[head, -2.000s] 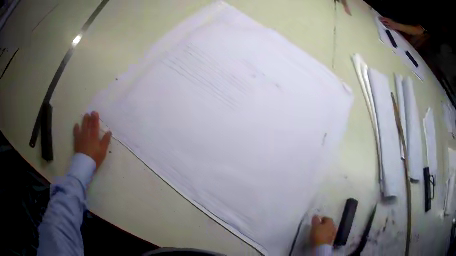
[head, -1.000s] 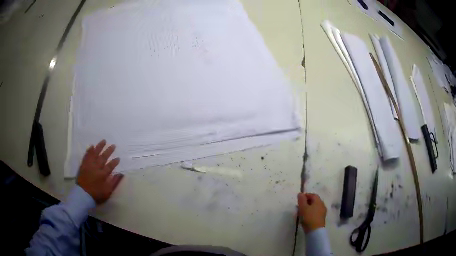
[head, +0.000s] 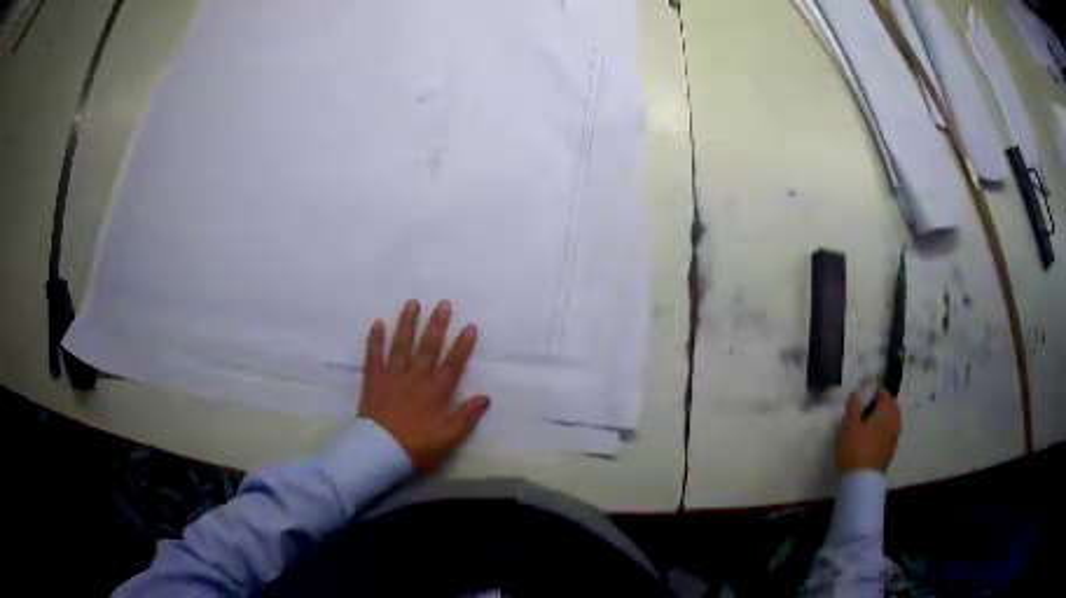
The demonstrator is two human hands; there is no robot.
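Note:
A large white sheet with faint pencil lines (head: 351, 175) lies in front of me, its near edge close to the table's front edge. Small dark marks show at its near right corner. My left hand (head: 423, 386) lies on its near part, palm down with fingers spread, holding nothing. The shears (head: 898, 321) lie at the right with the blades pointing away from me. My right hand (head: 869, 432) is closed around their handles, which it mostly hides.
A dark bar weight (head: 828, 318) lies just left of the shears. Folded white pieces (head: 894, 140), a wooden yardstick (head: 1008, 286) and a handled weight (head: 1031, 208) lie at the right. A steel ruler (head: 73, 152) and another dark weight (head: 77, 356) lie at the far left. A dark seam crosses the table (head: 748, 467).
The sheet has turned and come nearer to me. My left hand has moved right onto it. My right hand has moved from the table seam to the shears and taken hold of them.

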